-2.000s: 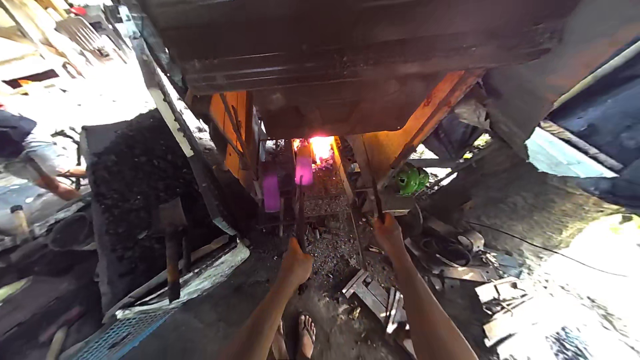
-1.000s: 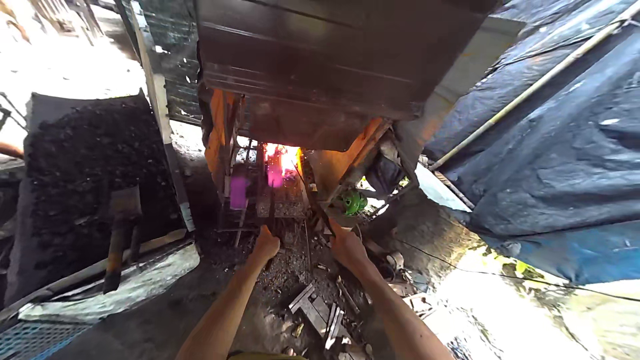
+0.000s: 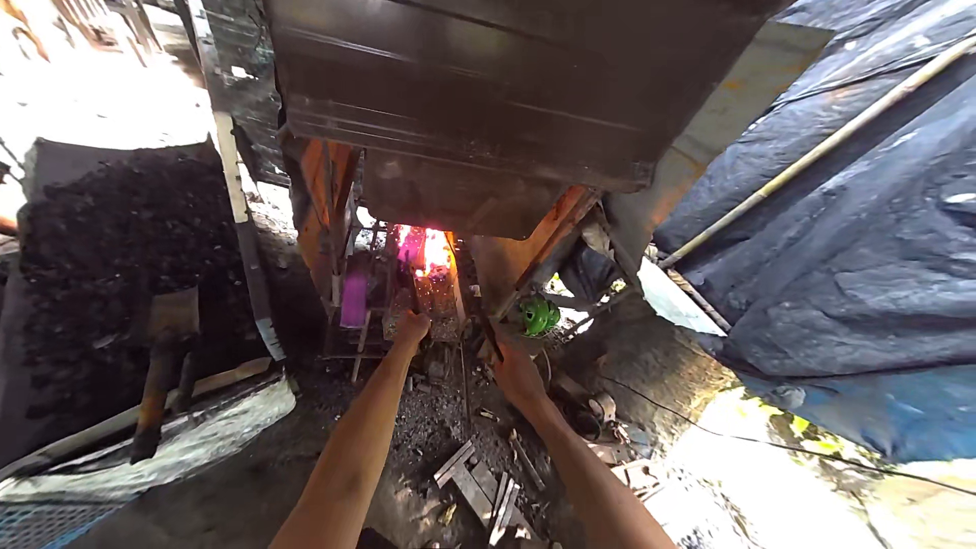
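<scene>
Ahead, under a metal hood (image 3: 457,194), burns a forge fire (image 3: 435,253) with sparks rising. My left hand (image 3: 414,326) grips a dark rod-like tool (image 3: 414,290) that reaches up to a glowing, pinkish-purple piece of metal (image 3: 410,245) at the fire's left edge. Closed around a second long dark rod (image 3: 486,328), my right hand (image 3: 512,364) is lower and to the right; the rod slants up toward the right side of the hearth. Another purple-glowing block (image 3: 354,300) rests on a bar rack left of the fire. The tools' far ends are hard to make out.
A bed of charcoal (image 3: 137,229) with a shovel (image 3: 156,366) on it lies at left. A green round object (image 3: 539,314) sits right of the hearth. Wood scraps (image 3: 480,488) litter the ground below my hands. A dark tarpaulin (image 3: 839,252) and a bamboo pole (image 3: 823,152) stand at right.
The glowing piece by my left tool has moved up into the fire, and my left hand has gone forward toward the hearth. The view has swung right.
</scene>
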